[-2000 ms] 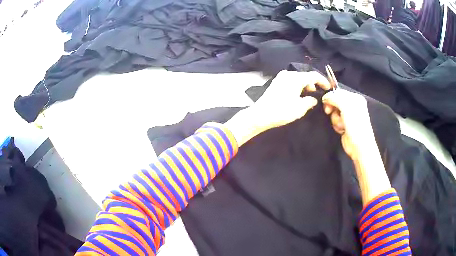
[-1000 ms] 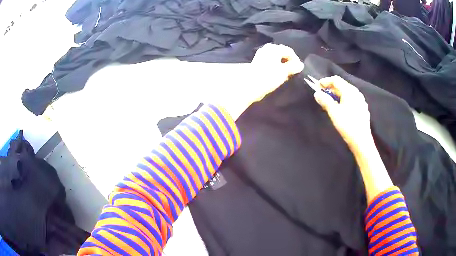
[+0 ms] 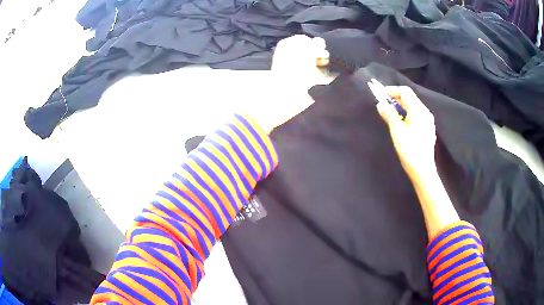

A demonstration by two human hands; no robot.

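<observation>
A black garment (image 3: 346, 196) is spread over the pale table in front of me, with a small label (image 3: 255, 209) beside my left sleeve. My left hand (image 3: 301, 56) is at the garment's far edge, overexposed and blurred; whether its fingers pinch cloth or thread is unclear. My right hand (image 3: 410, 122) holds small snips (image 3: 379, 90) with silver blades and a dark blue grip. The blades point up and left, just over the garment, to the right of my left hand. Part of the snips is hidden in the fingers.
A heap of black garments (image 3: 197, 36) lies along the far side of the pale table (image 3: 137, 131). More dark cloth (image 3: 39, 232) hangs at the lower left, by a blue edge (image 3: 9, 173). White lines show on the heap.
My left hand has moved away from the snips, left and slightly toward the far side. My right hand has drawn back a little from the garment's far edge, still holding the snips.
</observation>
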